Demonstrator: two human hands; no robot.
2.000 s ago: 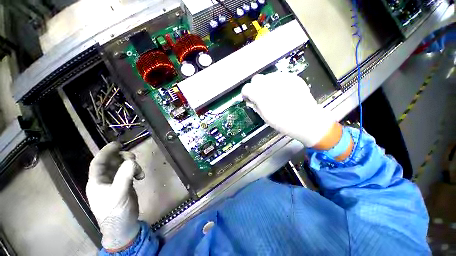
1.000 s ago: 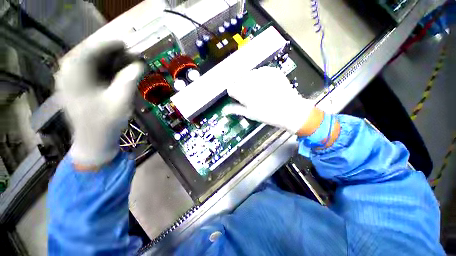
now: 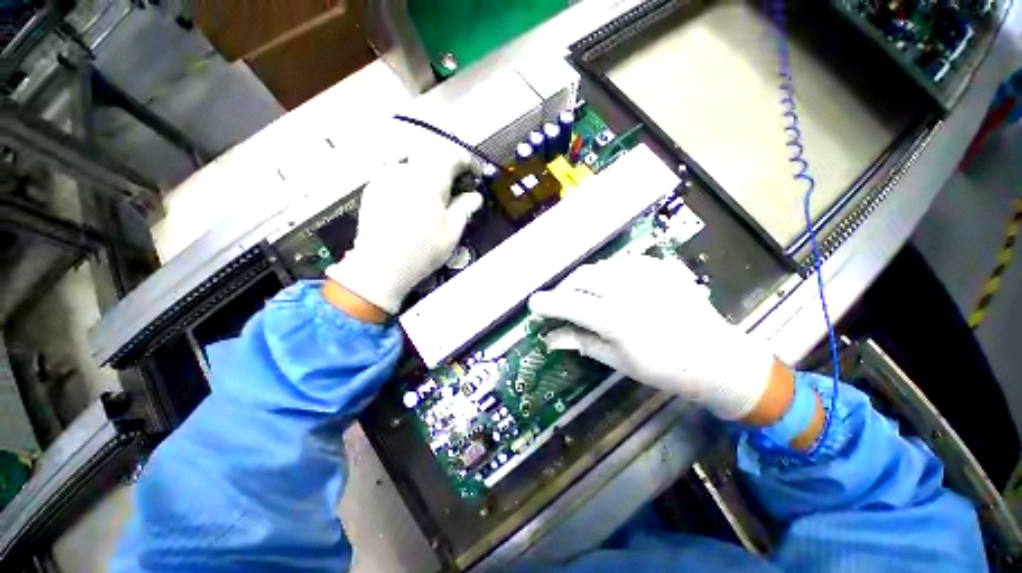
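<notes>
A green circuit board (image 3: pixel 560 386) sits in a dark solder pallet (image 3: pixel 409 481), with a long silver-white heat sink (image 3: pixel 544 252) across it. My gloved left hand (image 3: pixel 412 224) is over the far left part, its fingertips bent down beside the dark transformer with yellow-brown tape (image 3: pixel 525 187); it hides the copper-red chokes. My gloved right hand (image 3: pixel 650 325) is over the near side, fingertips low at the heat sink's near edge. I cannot tell whether either hand holds anything. A thin dark wire (image 3: pixel 439 131) arches above the board's far edge.
A metal-railed chain conveyor (image 3: pixel 185 313) runs under the pallet. An empty-looking framed opening (image 3: pixel 728 101) and another populated board (image 3: pixel 925 34) are at the right. A coiled blue cord (image 3: pixel 798 146) hangs to my right wrist. A brown box (image 3: pixel 297 50) stands at the back.
My left hand has moved from beside the loose pins at the left, up and across to the board's far side. My right hand stays near the heat sink. The view has shifted.
</notes>
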